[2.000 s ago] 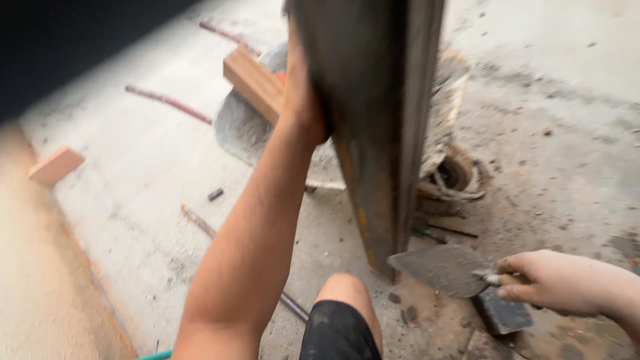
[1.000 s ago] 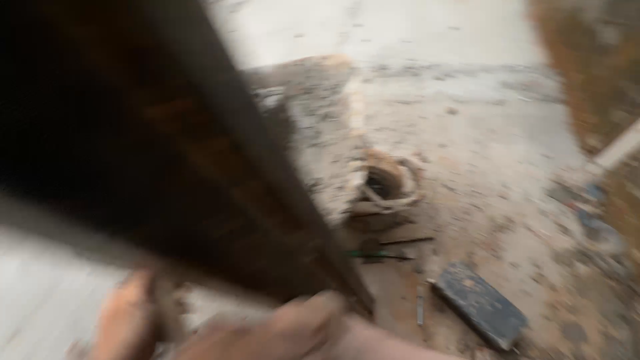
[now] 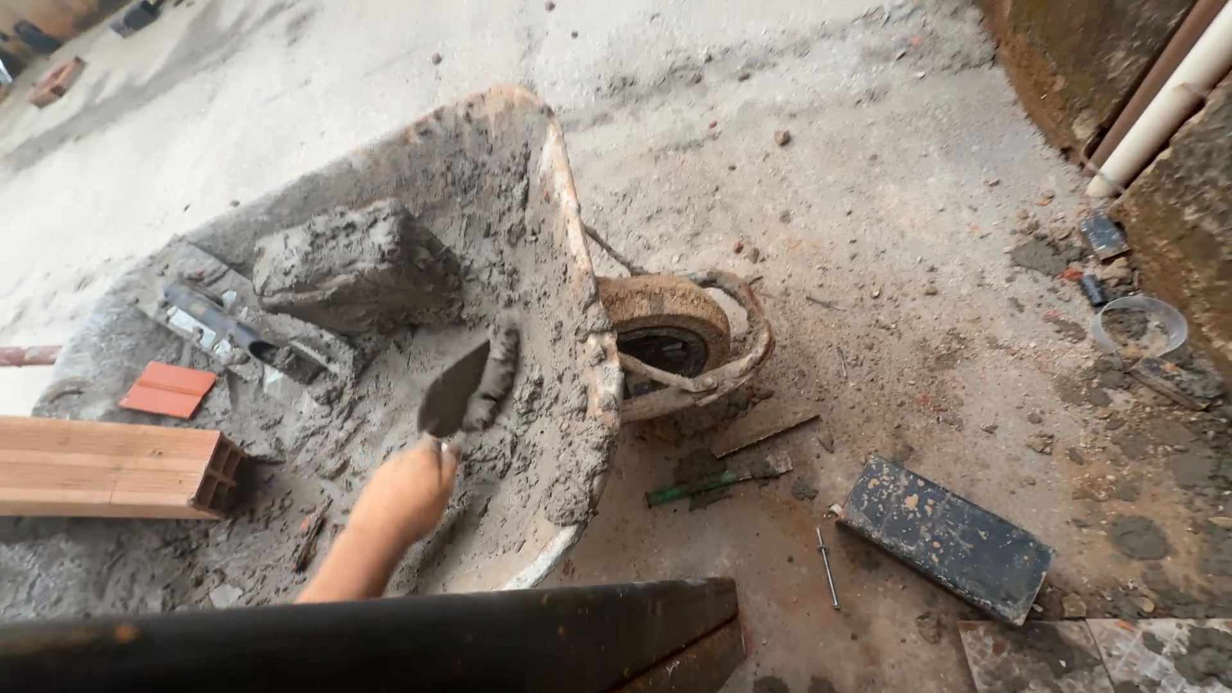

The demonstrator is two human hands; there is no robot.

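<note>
My left hand point(image 3: 409, 486) grips a pointed masonry trowel point(image 3: 455, 390), its blade on wet mortar point(image 3: 385, 385) inside a wheelbarrow's tray point(image 3: 577, 279). The forearm comes from the lower left, beyond a dark metal beam point(image 3: 385, 640) that crosses the bottom edge. Left of the trowel lie a mortar-covered block point(image 3: 351, 265) and a float point(image 3: 241, 322) with a tubular handle. A small orange clay piece point(image 3: 169, 390) and a hollow clay brick point(image 3: 111, 469) are at the left of the tray. My right hand is not in view.
The wheelbarrow's wheel point(image 3: 669, 327) is to the right of the tray. A green-handled tool point(image 3: 707, 484), a thin metal rod point(image 3: 827, 568) and a dark rectangular block point(image 3: 948, 534) lie on the floor. A clear plastic container point(image 3: 1141, 327) and a pale pipe point(image 3: 1165, 106) are by the right wall.
The trowel was in my right hand two seconds ago, while my left hand was on the beam; now my left hand has it in the wheelbarrow. The view has shifted strongly.
</note>
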